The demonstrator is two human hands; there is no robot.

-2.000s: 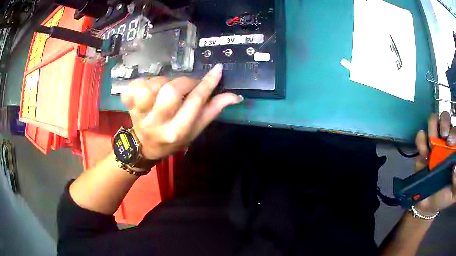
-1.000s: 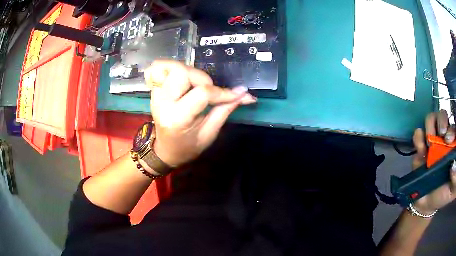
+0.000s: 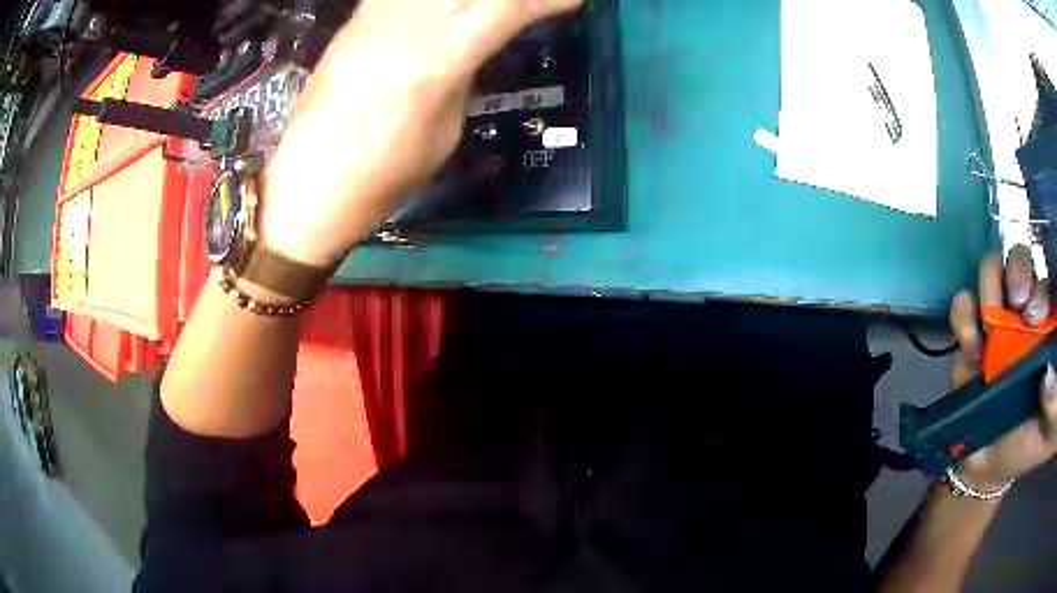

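My left hand (image 3: 377, 122) reaches forward over the black test fixture (image 3: 568, 185) and covers much of its left part. Its fingertips are at the top edge of the picture, partly cut off, so I cannot tell if they hold anything. Glowing white LED digits (image 3: 264, 102) show left of the hand, beside the dark toggle clamp rod (image 3: 151, 118). Toggle switches (image 3: 534, 126) show right of the hand, under white labels. My right hand (image 3: 1006, 446), at the right edge, is shut on the dark green hot glue gun (image 3: 979, 415) with its orange trigger (image 3: 1015, 343).
Stacked red plastic trays (image 3: 122, 232) stand at left, with another red tray (image 3: 336, 405) below the bench edge. A white paper slip (image 3: 858, 104) with thin dark pieces lies on the green mat (image 3: 695, 151). A white sheet (image 3: 985, 70) lies at the right edge.
My left hand has moved forward from the fixture's front edge, over the acrylic plate and past the switches. The view has shifted slightly. My right hand still holds the glue gun.
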